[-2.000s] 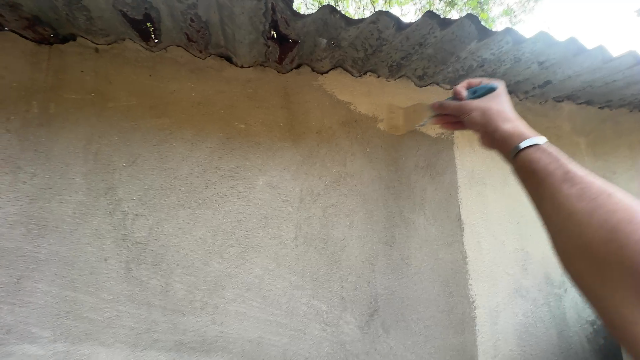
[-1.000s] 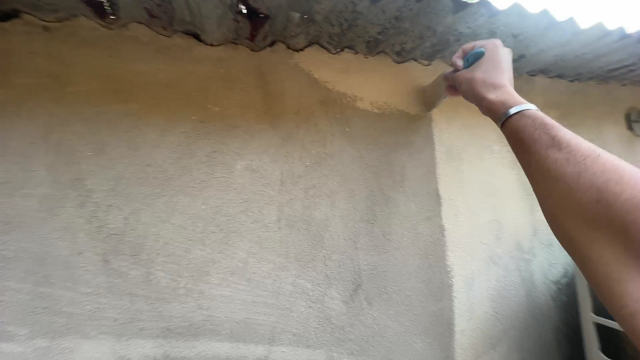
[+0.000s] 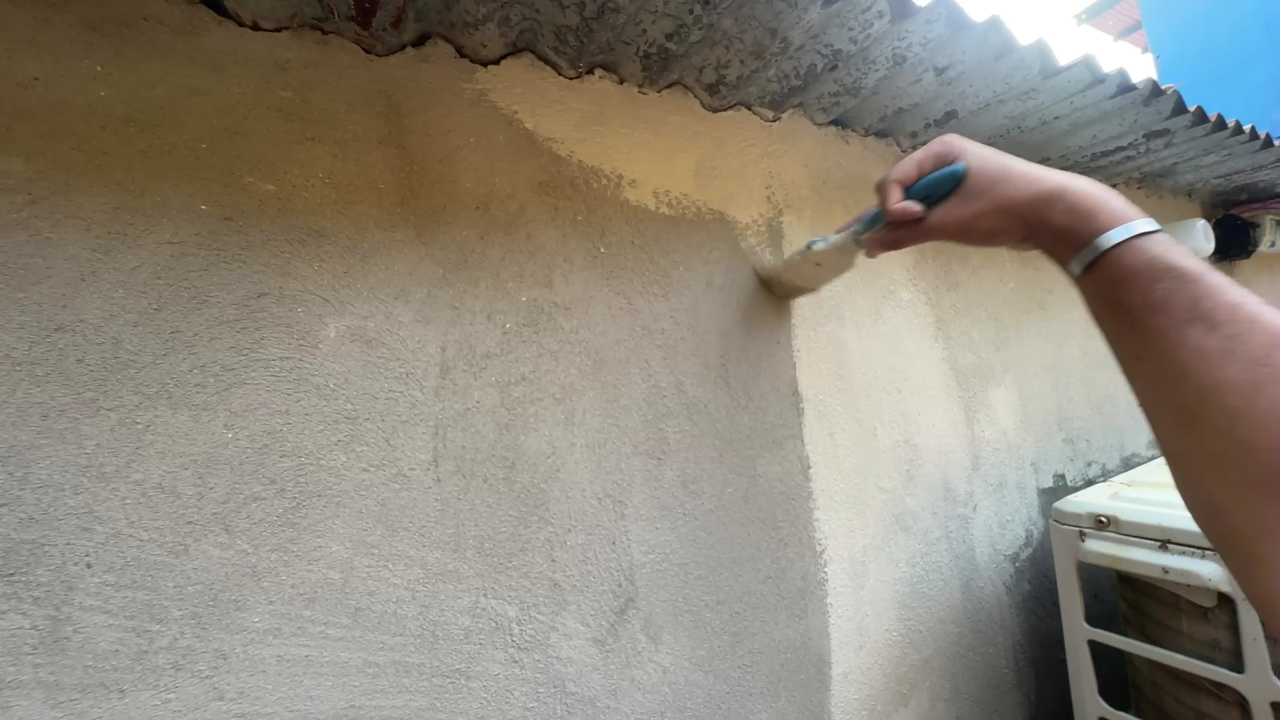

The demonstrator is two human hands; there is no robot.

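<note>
My right hand [image 3: 975,200], with a pale band on its wrist, grips a paintbrush [image 3: 815,265] by its blue handle. The bristles, coated in cream-yellow paint, touch the rough plastered wall [image 3: 450,420] at the edge of the painted area. Fresh cream-yellow paint [image 3: 660,140] runs in a ragged band under the roof and joins a painted strip [image 3: 880,450] right of the brush. Left of that strip the wall is bare grey, with a brownish stain near the top. My left hand is out of view.
A corrugated roof sheet [image 3: 800,60] overhangs the wall top, close above my hand. At the lower right, below my forearm, stands a white outdoor air-conditioner unit [image 3: 1130,520]. A white and black pipe-like fitting [image 3: 1192,238] is at the right, behind my wrist.
My right hand has moved the brush down from just under the roof, along the painted edge. The view has shifted right, bringing the air-conditioner unit more into sight.
</note>
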